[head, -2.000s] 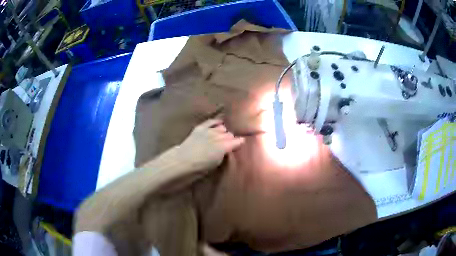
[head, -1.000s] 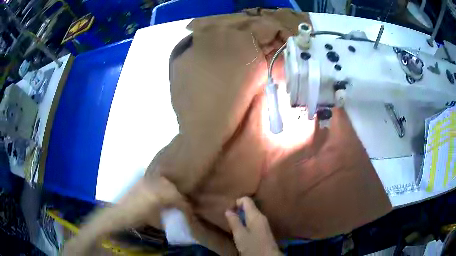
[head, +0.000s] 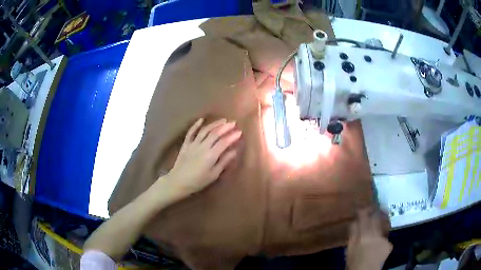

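The brown garment body [head: 211, 95] lies spread over the white table, partly under the machine head. A seam runs down it, and a rectangular pocket outline [head: 321, 211] shows near the front edge. My left hand [head: 205, 153] lies on the cloth left of the seam, fingers spread, holding nothing. My right hand [head: 369, 237] is at the cloth's front right corner, blurred; its fingertips are on the edge, and whether they grip is unclear. The white sewing machine [head: 380, 79] stands at right. The lit lamp [head: 281, 118] hides the needle area in glare.
A yellow-striped chart [head: 459, 163] lies on the right of the machine bed. Ruler marks [head: 409, 206] run along the table's front edge. A blue bin [head: 79, 132] is left of the white table [head: 118, 126]; another blue bin [head: 200, 11] is behind it. A metal stand pokes up behind the machine.
The cloth has been spread flatter and further left, and the pocket outline now shows. My left hand has moved up onto the cloth; my right hand has moved right to the front corner.
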